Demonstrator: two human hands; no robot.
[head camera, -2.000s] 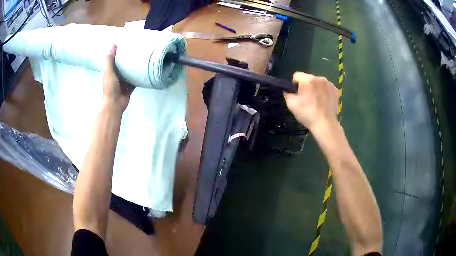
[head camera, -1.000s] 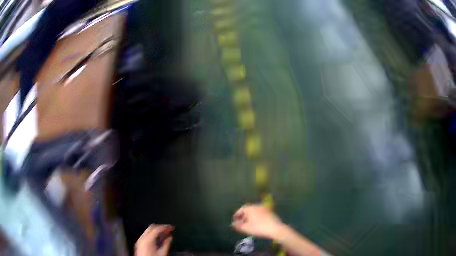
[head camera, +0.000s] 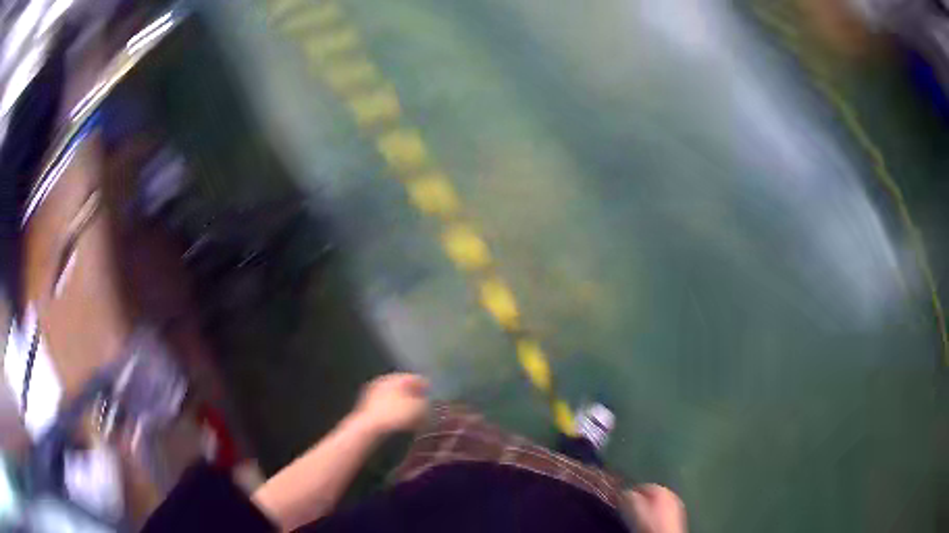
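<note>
The view is strongly blurred. My left hand (head camera: 398, 402) is low in the picture, left of my body, with its fingers seemingly curled; nothing shows in it. My right hand (head camera: 658, 508) is at the bottom edge, partly cut off, beside my dark top; its fingers cannot be made out. Neither hand touches the brown table (head camera: 78, 281) at the left. A small patch of pale mint fabric (head camera: 8, 495) shows at the lower left edge. A blurred grey object (head camera: 146, 385) lies at the table's near part.
A green floor (head camera: 708, 416) fills most of the view, with a yellow-black tape line (head camera: 465, 247) running across it. Dark blurred items (head camera: 250, 250) stand beside the table. A pale grey band (head camera: 801, 177) runs along the right. A shoe (head camera: 594, 424) shows near the tape.
My hands have let go of the fabric roll and the dark bar. The view has swung right, away from the table, and my plaid and dark clothing now shows below.
</note>
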